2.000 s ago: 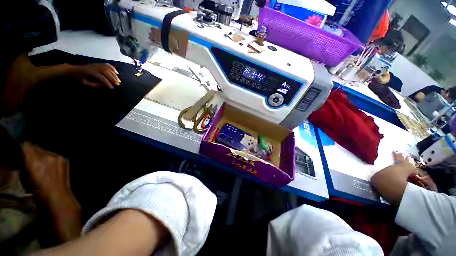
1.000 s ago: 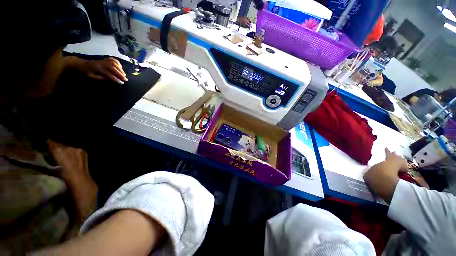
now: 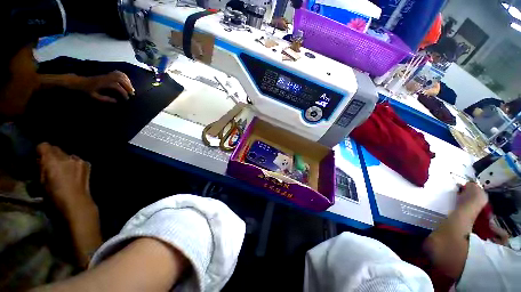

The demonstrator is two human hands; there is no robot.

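Note:
Neither of my hands shows. A bare forearm in a rolled white sleeve (image 3: 177,234) is cut off at the bottom left, its hand outside the picture. A second white sleeve shape (image 3: 365,265) shows no hand. In front stands a white sewing machine (image 3: 223,51) with a lit display. Black fabric (image 3: 137,105) lies under its needle area. A purple box (image 3: 280,191) holds a dark phone (image 3: 267,157) and a small green item (image 3: 300,162). Gold-handled scissors (image 3: 220,130) lie left of the box.
At the left, a person in a dark cap (image 3: 34,20) rests one hand (image 3: 114,85) on the black fabric; the other (image 3: 65,171) is lower. Red fabric (image 3: 397,145) lies on the right table, where another person's arm (image 3: 457,234) reaches. A purple basket (image 3: 348,43) stands behind the machine.
The capped head swung into view and back left. The left person's hand near the needle shifted slightly. The right neighbour's arm moved right and is blurred. The white sleeves barely moved.

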